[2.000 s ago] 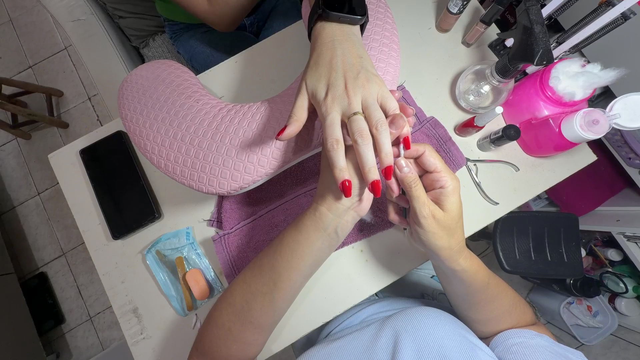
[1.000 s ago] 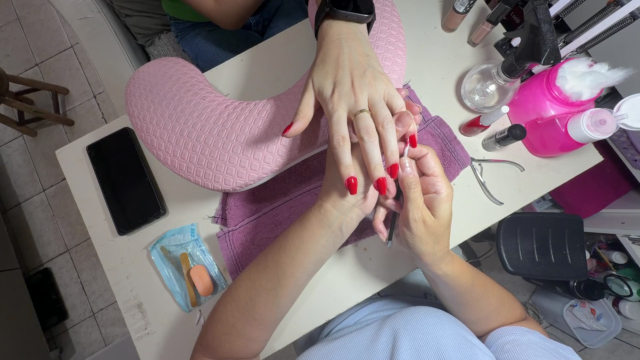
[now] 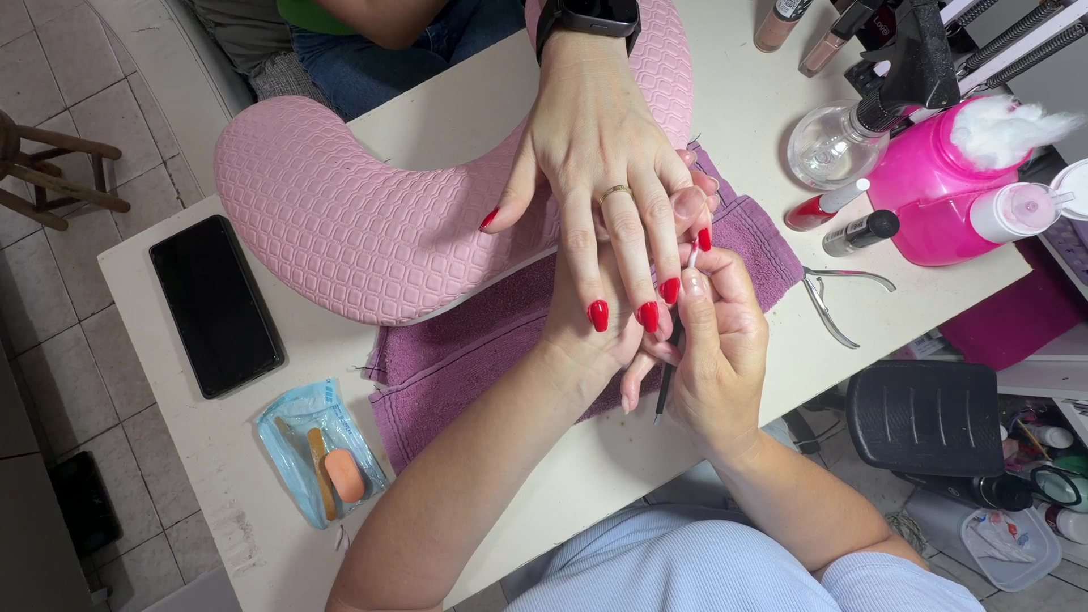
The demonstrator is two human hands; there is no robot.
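Note:
Another person's hand (image 3: 599, 144) with glossy red nails and a ring lies palm down over my left hand (image 3: 586, 319). My left hand holds it from below, with its fingertips showing around the little finger. My right hand (image 3: 718, 348) pinches a thin dark-handled brush (image 3: 668, 374), whose tip is at the little finger's red nail (image 3: 705, 239). A purple towel (image 3: 459, 357) lies under the hands, and a pink quilted armrest cushion (image 3: 382, 229) supports the other person's arm.
A black phone (image 3: 217, 306) and a blue pouch with a nail file (image 3: 321, 476) lie left. Right are metal cuticle nippers (image 3: 820, 302), a red polish bottle (image 3: 826, 204), a clear bottle (image 3: 837, 144) and a pink container with cotton (image 3: 926, 170).
The brush handle shows more clearly below my right fingers than two seconds ago. The hold on the other person's hand has stayed much the same.

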